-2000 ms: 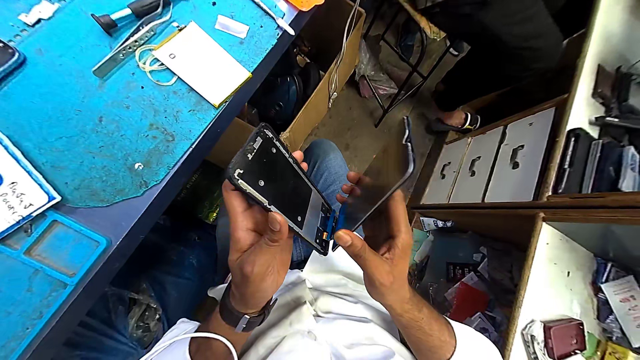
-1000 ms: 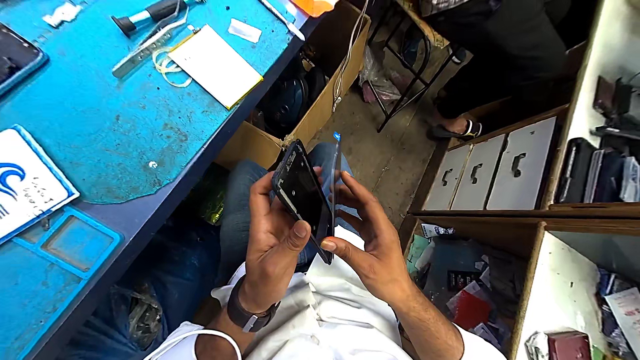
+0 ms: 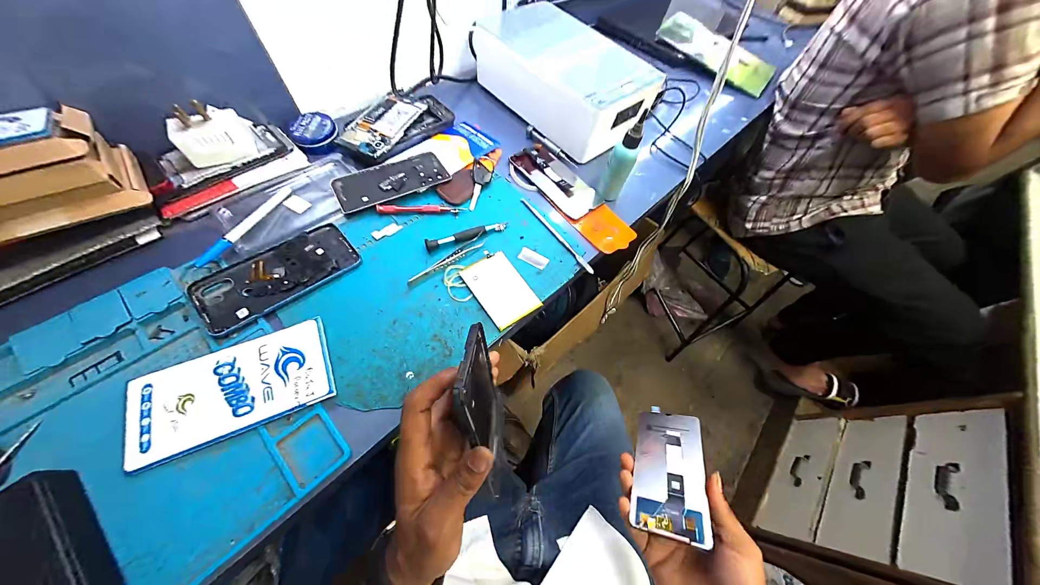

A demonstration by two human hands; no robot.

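Observation:
My left hand (image 3: 439, 479) grips a black phone frame (image 3: 478, 390) on edge, seen nearly from its side, above my lap. In my right hand (image 3: 699, 552) lies a phone display assembly (image 3: 670, 479), its silvery back and flex cable facing up, fingers along both sides. The two parts are apart. On the blue mat nearest the left hand are a white battery (image 3: 500, 291) with a yellow edge, tweezers (image 3: 445, 264), and a black screwdriver (image 3: 465, 236). A phone back housing (image 3: 273, 276) and a white printed box (image 3: 230, 394) lie further left.
A white machine (image 3: 569, 77) stands at the back of the bench, beside a green bottle (image 3: 622, 166). A cardboard box (image 3: 561, 341) sits beneath the bench edge. Another person (image 3: 861, 154) in a checked shirt is at the right, above white drawers (image 3: 857, 479).
My hands have moved apart, with the display in the right turned back side up and the frame in the left. The view has swung up and shows more bench and another person.

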